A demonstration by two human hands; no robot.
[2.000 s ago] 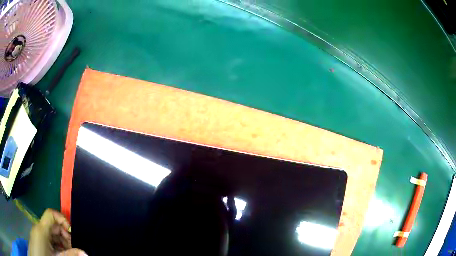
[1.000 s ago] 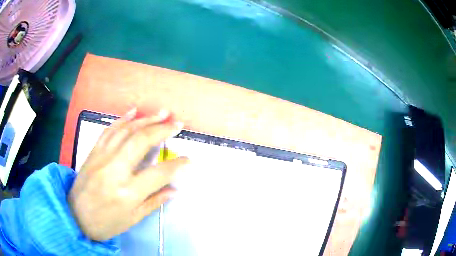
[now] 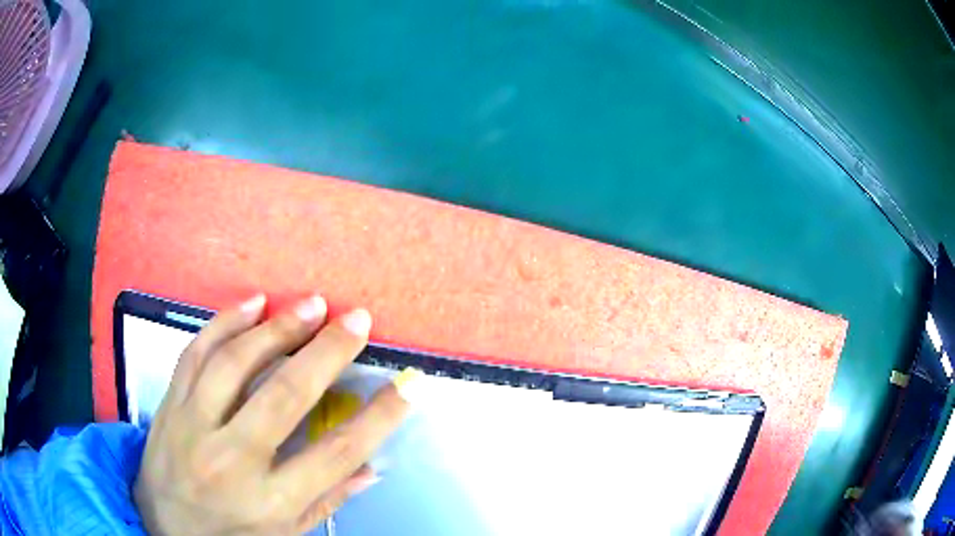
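Observation:
A display back cover [image 3: 750, 450] with a thin black rim lies on a red-orange foam pad [image 3: 471, 262], with a white sheet-like surface [image 3: 586, 461] inside it. A dark top-edge strip [image 3: 607, 393] runs along its far side. My left hand [image 3: 262, 429], bare and in a blue sleeve, lies palm down over the upper left part, fingers spread across the strip. A yellow finger cot [image 3: 406, 381] is on one fingertip. Yellow tape [image 3: 333, 414] shows between the fingers. A blurred greyish shape [image 3: 890, 520], possibly my right hand, is cut off at the bottom right edge; its grip is unclear.
A pink fan [image 3: 37, 94] stands at the upper left, with a dark and white boxed object [image 3: 29, 246] below it. A dark glossy panel [image 3: 913, 434] lies at the right edge, with pale tape bits beside it. A metal rail [image 3: 827, 141] curves along the upper right.
The glossy black face seen earliest over the pad has given way to the white surface. A dark panel has appeared at the right. My left hand came over the top edge and remains there.

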